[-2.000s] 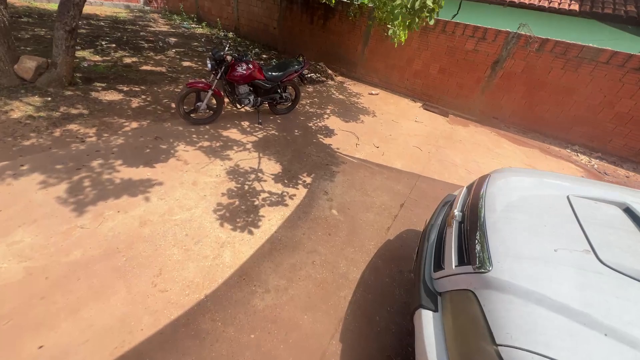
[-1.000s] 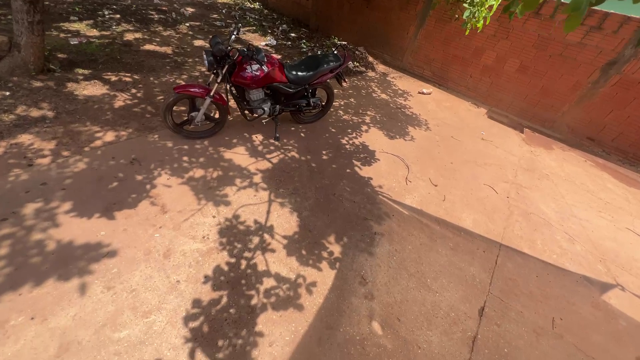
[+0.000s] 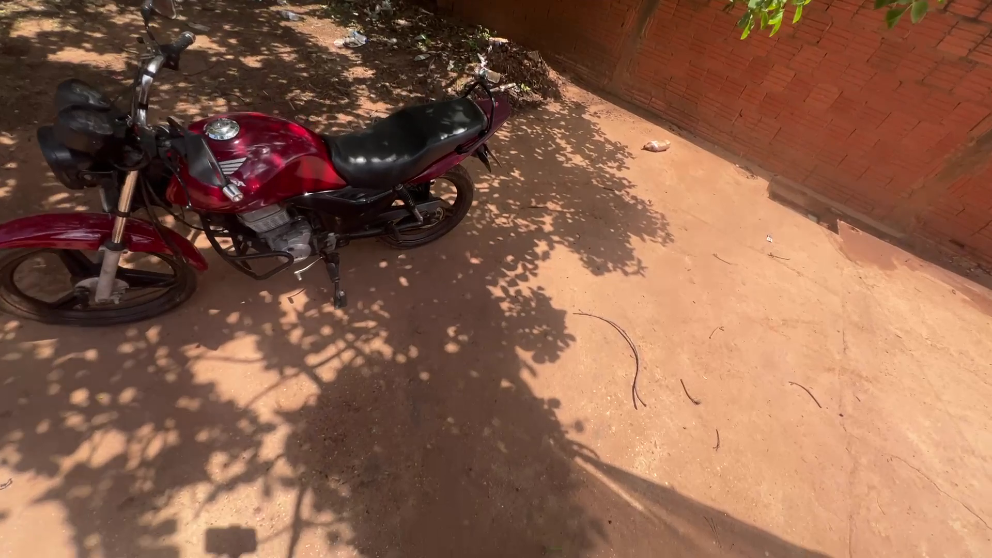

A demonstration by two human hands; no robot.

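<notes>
Neither my left hand nor my right hand shows in the head view. A red motorcycle (image 3: 263, 167) stands upright on its stand at the upper left, its front wheel (image 3: 93, 279) toward the left edge and its rear wheel (image 3: 438, 209) toward the middle. It has a glossy red fuel tank (image 3: 267, 155) with a round metal cap, a black seat (image 3: 407, 139) and a chrome handlebar (image 3: 147, 77). The mirror at the top is partly cut off by the frame.
Reddish hard ground (image 3: 736, 325) carries tree shadows and several thin twigs (image 3: 628, 349). An orange hollow-brick wall (image 3: 814, 101) runs along the upper right, with a small piece of litter (image 3: 656, 146) near it. Dry leaves and debris (image 3: 519, 74) lie behind the motorcycle. Green leaves (image 3: 767, 14) hang at the top.
The view has moved closer to the motorcycle, which now fills much of the upper left. The pale vehicle at the right two seconds ago is out of view.
</notes>
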